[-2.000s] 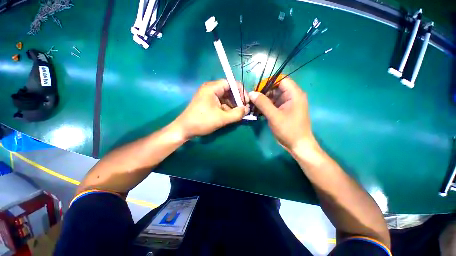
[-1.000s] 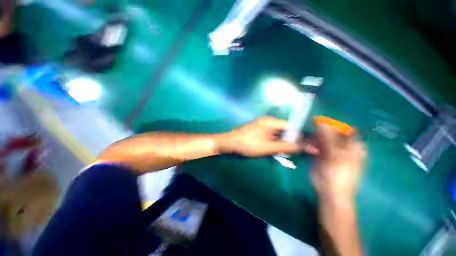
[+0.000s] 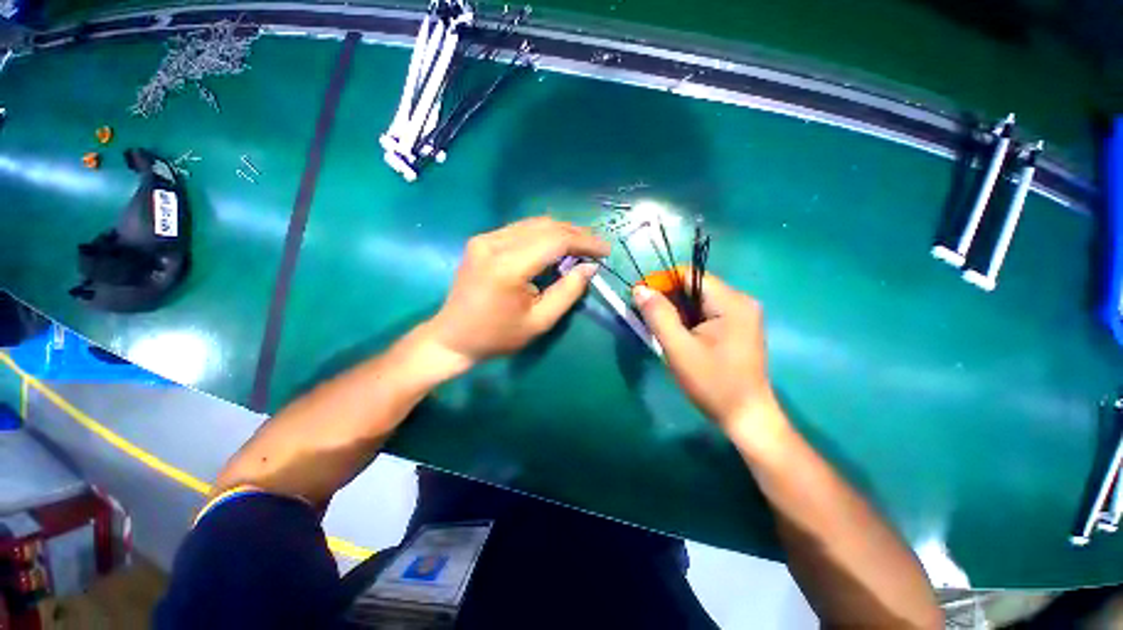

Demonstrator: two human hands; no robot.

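My left hand [image 3: 523,286] pinches the upper end of a white bar [image 3: 624,311] between thumb and fingers. The bar slants down to the right, and its lower end passes at my right hand's fingers. My right hand [image 3: 714,345] holds an orange-handled tool [image 3: 663,283] and several black wires [image 3: 698,265] that fan upward from the fingers. One dark wire runs from the right hand toward the left fingertips. The tool's tip is hidden. Small metal pins [image 3: 616,215] lie on the green mat just beyond the hands.
White-and-black assemblies [image 3: 425,105] lie by the rail [image 3: 739,96], with two white bars [image 3: 991,215] at right and more at the right edge. A black curved object [image 3: 138,240], small orange pieces [image 3: 99,145] and a pin pile [image 3: 197,64] are at left.
The white bar, upright two seconds ago, now slants down to the right, with the left hand at its upper end. The wires fan less widely. The view swung and came back.
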